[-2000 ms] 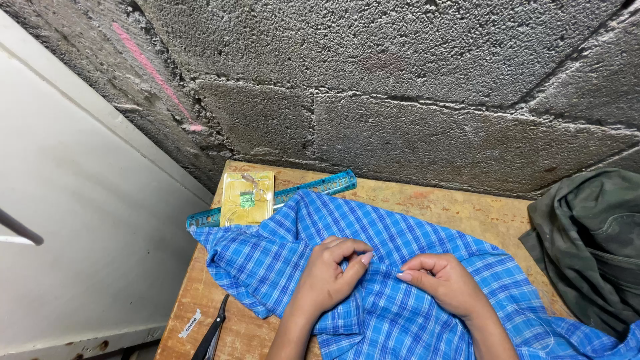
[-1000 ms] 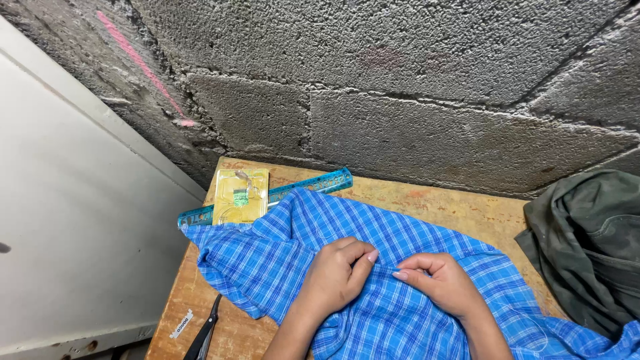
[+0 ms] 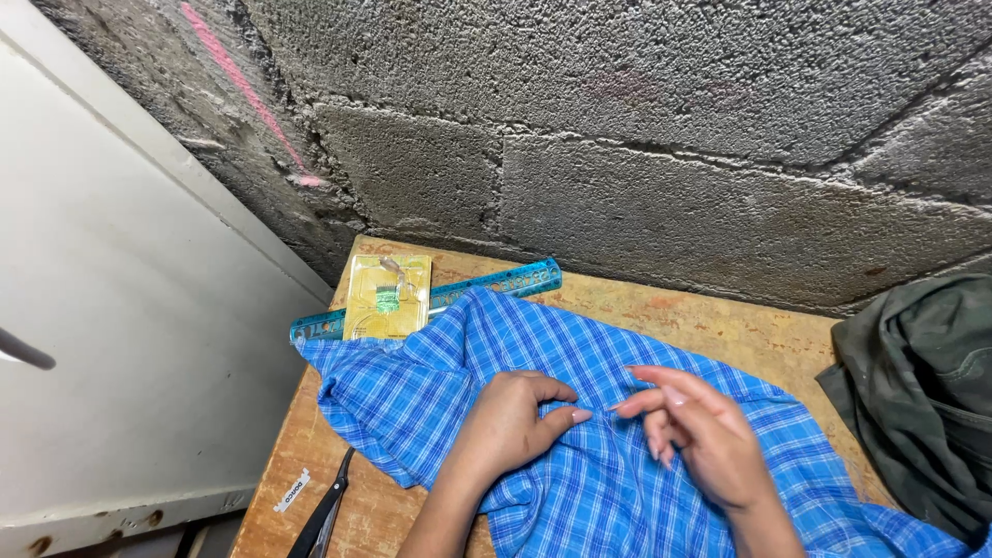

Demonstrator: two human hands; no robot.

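Observation:
A blue plaid cloth (image 3: 666, 356) lies bunched over the wooden table. My left hand (image 3: 515, 422) rests on its middle and pinches a fold between thumb and forefinger. Just to the right, my right hand (image 3: 697, 434) is raised slightly above the cloth with its fingers spread; whether a needle or thread is between them cannot be made out. Behind the cloth's left part lie a yellow needle packet (image 3: 387, 298) and, under it, a blue plastic stencil ruler (image 3: 500, 283). A black-handled straight razor (image 3: 322, 511) lies at the front left, partly cut off by the frame.
A small razor blade (image 3: 291, 490) lies on the wooden table (image 3: 697, 318), left of the straight razor. Dark green fabric (image 3: 922, 395) is heaped at the right edge. A concrete block wall (image 3: 659, 209) stands behind, and a white panel (image 3: 139, 279) is at the left.
My right hand has opened its fingers and lifted off the cloth, where it pinched near my left hand before. My left hand keeps its grip on the fold.

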